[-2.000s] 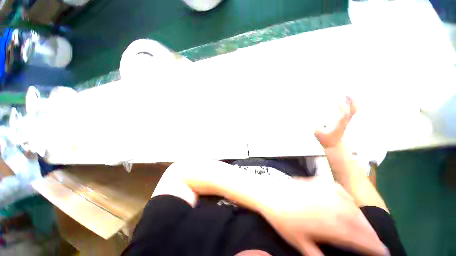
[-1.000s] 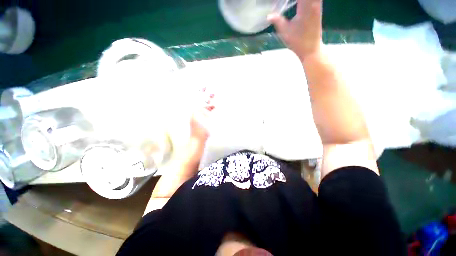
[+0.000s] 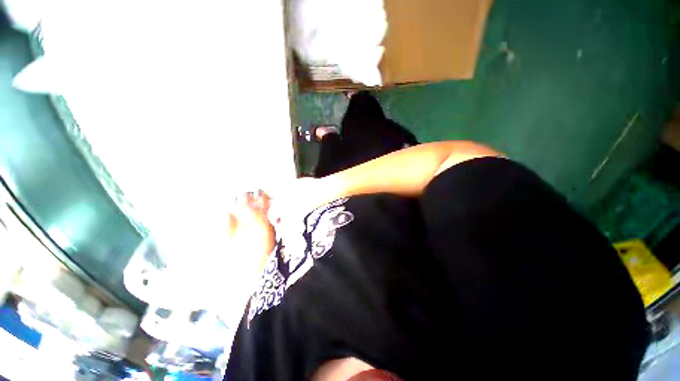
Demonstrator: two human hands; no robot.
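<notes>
The pale bench point(image 3: 186, 97) is heavily overexposed and runs down the left of the view. My left hand point(image 3: 253, 216) is low over the bench edge, in front of my shirt, with its fingertips faintly visible. My right hand point(image 3: 292, 199) reaches across to the same spot, close to the left one, and is mostly washed out. Glare hides whether either hand holds anything. Clear-and-white units point(image 3: 143, 274) stand blurred at the lower left, beyond my left hand.
A brown carton point(image 3: 436, 41) with white bags point(image 3: 339, 33) at its side is on the green floor beyond the bench edge. A yellow crate point(image 3: 645, 271) is at the right. The green conveyor point(image 3: 67, 197) runs along the bench's far side. My legs show beside the bench.
The view has swung to the right, so the bench now runs down the left. My right hand has come back from the clear item over the conveyor to near my left hand.
</notes>
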